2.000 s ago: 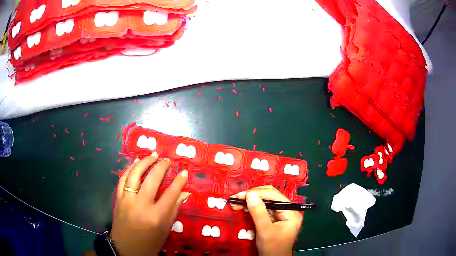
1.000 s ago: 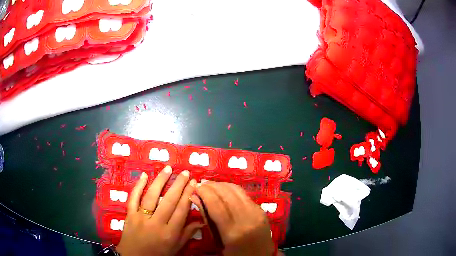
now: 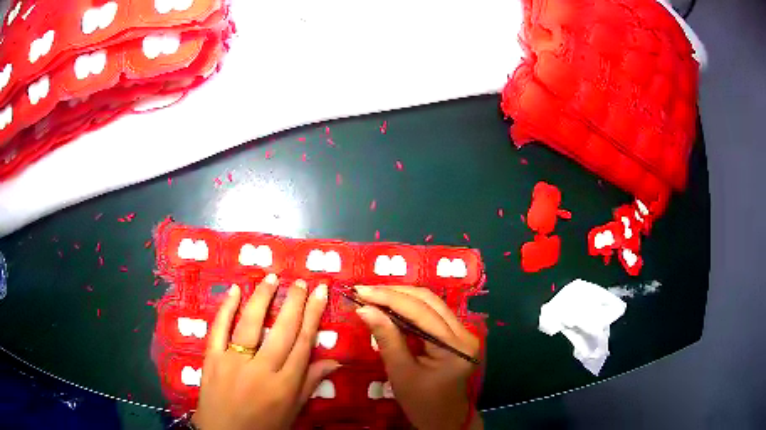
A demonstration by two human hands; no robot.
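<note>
A red moulded sheet with rows of paired white ovals lies on the dark green tabletop. My left hand rests flat on its middle, fingers spread, with a ring on one finger. My right hand holds slim dark tweezers like a pen. Their tip points up-left and is at the sheet just below the top row, close beside my left fingertips. The hands hide part of the middle and lower rows. I cannot tell whether the tip grips anything.
Layered eyed sheets lie upper left on a white cover. Plain red sheets are stacked upper right. Loose plain pieces, loose eyed pieces and crumpled white tissue lie at right. Red slivers are scattered on the tabletop.
The view has shifted. Since the earliest frame, my hands have come closer together, and the tweezers have moved from a middle-row piece to just below the top row, beside my left fingertips.
</note>
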